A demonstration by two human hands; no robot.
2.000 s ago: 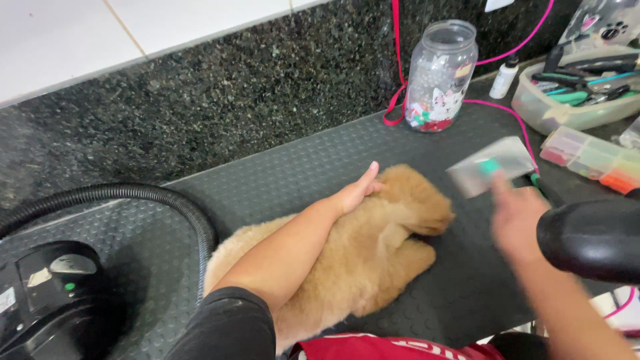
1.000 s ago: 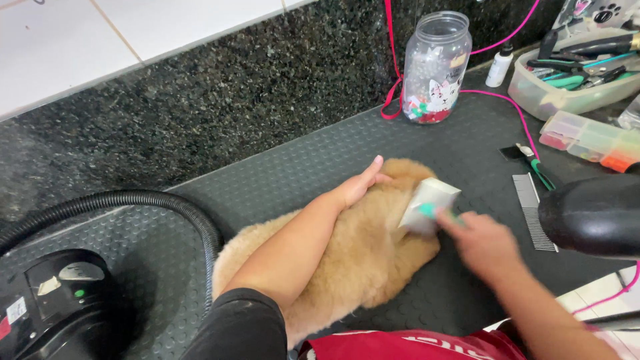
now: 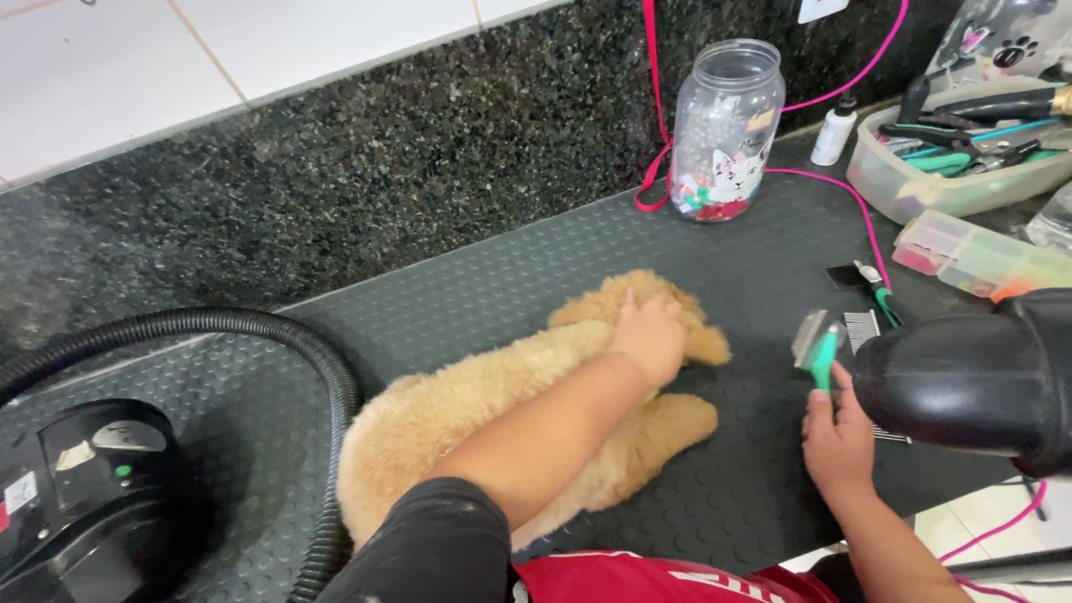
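A curly, tan dog [image 3: 469, 402] lies on the black studded rubber mat, its head toward the right. My left hand [image 3: 651, 335] rests on top of the dog's head and neck, and its fingertips sink partly into the fur. To the right of the dog and clear of its coat, my right hand [image 3: 840, 435] holds a slicker brush [image 3: 821, 347] by its green handle. A metal comb [image 3: 861, 329] lies on the mat behind that brush, partly covered by the black dryer nozzle [image 3: 938, 381].
A black dryer [image 3: 92, 494] with a ribbed hose [image 3: 331, 360] stands at left. Toward the back are a clear plastic jar [image 3: 727, 134], a small white bottle [image 3: 834, 134], a tub of grooming tools [image 3: 938, 188], a compartment box [image 3: 963, 251] and a green-handled tool [image 3: 883, 303]. A granite backsplash [image 3: 419, 159] borders the mat.
My right hand has moved the brush off the dog's head, to the right. My left hand now lies over the head, where its thumb stood raised beside the neck earlier.
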